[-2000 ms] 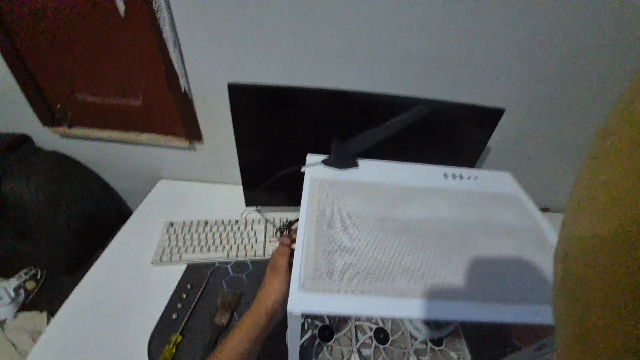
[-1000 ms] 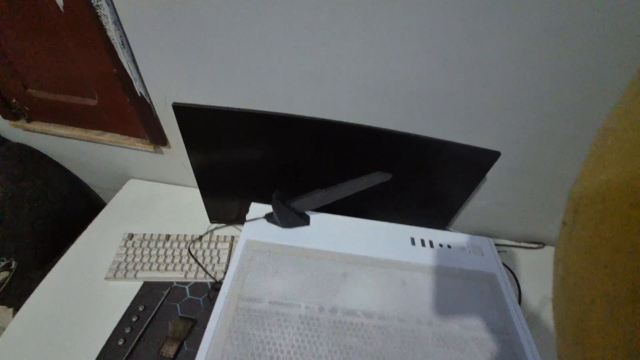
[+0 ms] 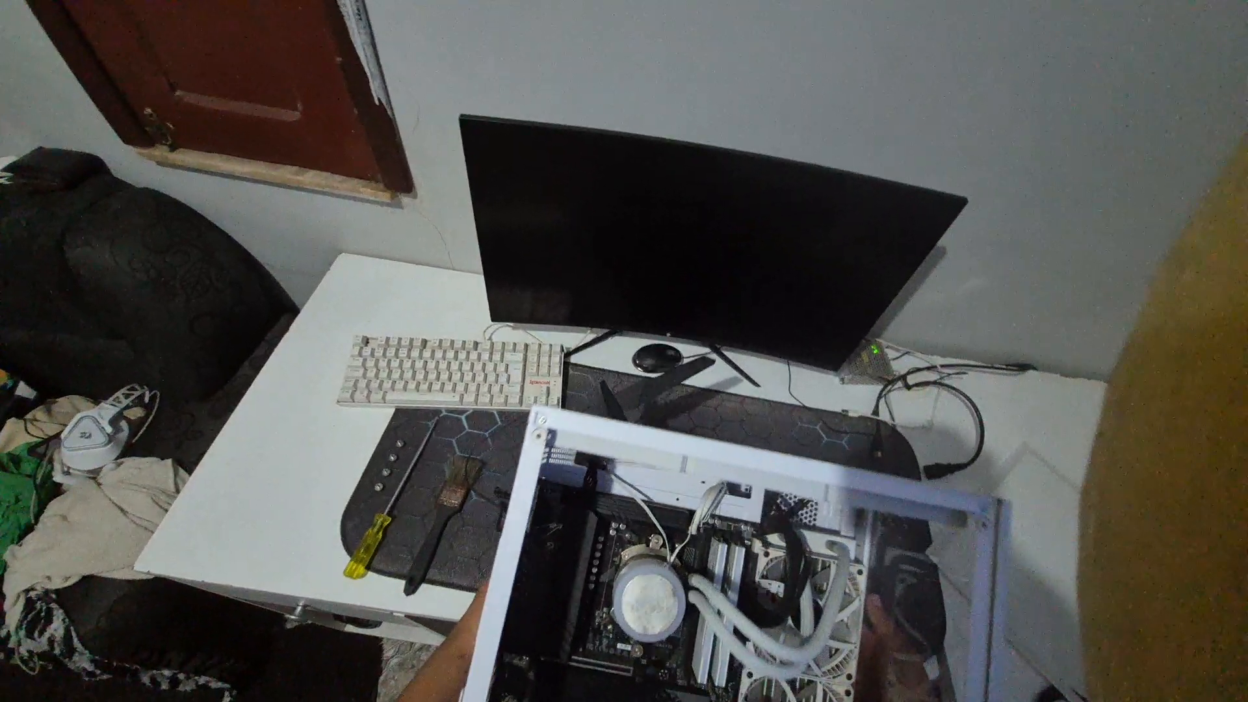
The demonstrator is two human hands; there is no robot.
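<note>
A white computer case is tilted at the lower middle, its side turned up to the camera. Inside show a round white-topped cooler pump, white tubes, a dark motherboard and white fans. My left forearm comes up from the bottom edge to the case's left side; my left hand is mostly hidden behind the frame, its fingers out of sight. A skin-coloured shape, perhaps my right hand, shows dimly at the case's right side; whether through the panel or reflected, I cannot tell.
On the white desk are a keyboard, a yellow-handled screwdriver, a brush, a dark mat, a mouse, cables and a curved monitor. A headset lies on cloth at left.
The case has turned from its mesh face to the side showing its inner parts, and sits lower in view. My left hand, earlier at cables beside the keyboard, is now at the case's left edge.
</note>
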